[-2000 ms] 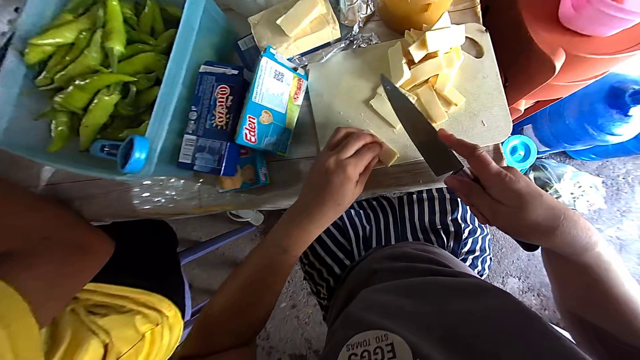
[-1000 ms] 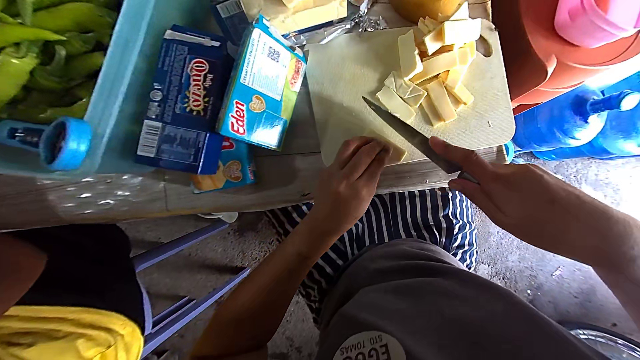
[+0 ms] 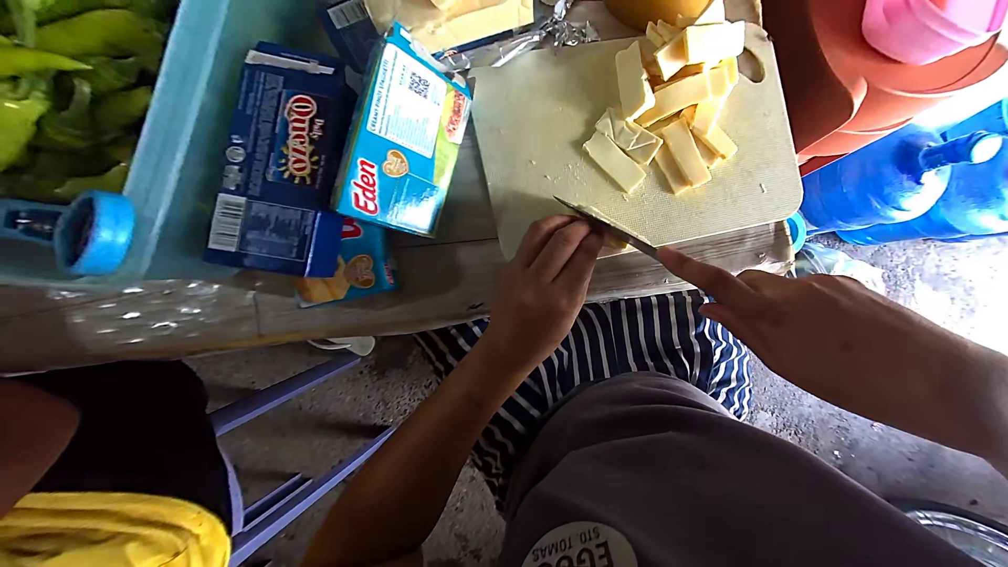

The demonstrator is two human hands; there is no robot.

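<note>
My right hand (image 3: 736, 303) grips a kitchen knife (image 3: 602, 224) by its handle, index finger along the spine. The blade lies over a block of cheese at the near edge of the cream cutting board (image 3: 543, 142). Fingertips of my left hand (image 3: 555, 264) press on that cheese, which the hand and blade mostly hide. Cut cheese pieces (image 3: 681, 94) are heaped on the board's upper right part. Left of the board are an Eden cheese box (image 3: 405, 130) and a dark blue Quezo box (image 3: 276, 157). Crumpled foil (image 3: 543, 35) touches the board's top edge.
A light blue tub (image 3: 169, 150) of green chili peppers stands at the left on the wooden table (image 3: 441, 283). Beyond the board's right side are an orange plastic item (image 3: 835, 87) and blue water bottles (image 3: 906, 177). Another person in yellow and black clothing (image 3: 118, 528) is at lower left.
The knife has moved from beside the cut pieces to the cheese under my left fingers. The view has shifted closer to the table.
</note>
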